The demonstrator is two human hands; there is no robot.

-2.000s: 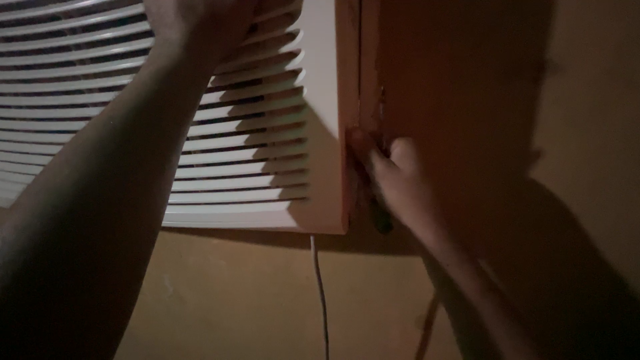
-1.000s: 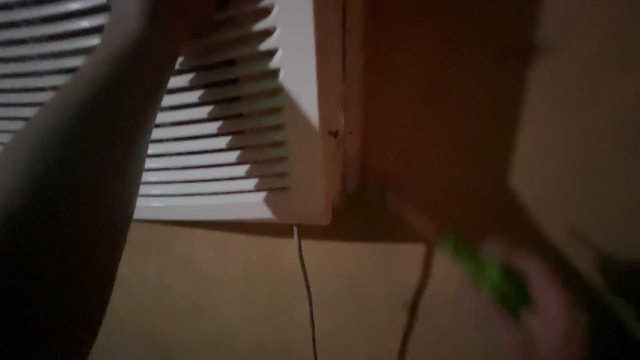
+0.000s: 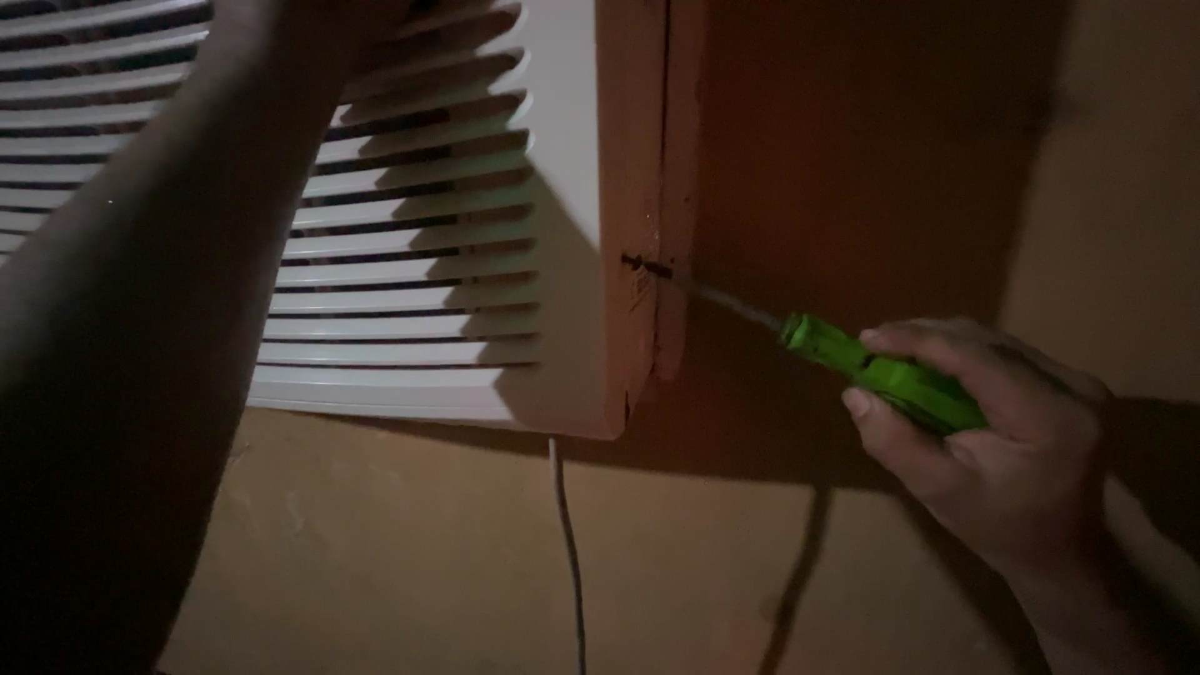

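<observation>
My right hand (image 3: 994, 441) grips the green handle of a screwdriver (image 3: 881, 375). Its shaft points left and up, and the dark tip meets a small dark slot or screw in the side of a white louvred plastic cover (image 3: 562, 281). My left hand (image 3: 300, 19) is at the top edge over the slats of that cover, its forearm crossing the left of the view. The fingers of this hand are dark and mostly hidden, so whether they grip the cover does not show.
A thin light cable (image 3: 570, 553) hangs down from beneath the cover's lower edge. Behind the cover is a yellowish-brown wall (image 3: 422, 553), with dark shadows of the cover and arms across it at the right.
My right hand was beside the cover's edge, then lower right with the green handle showing. Now the screwdriver's tip is at the side of the cover. My left arm remains over the slats.
</observation>
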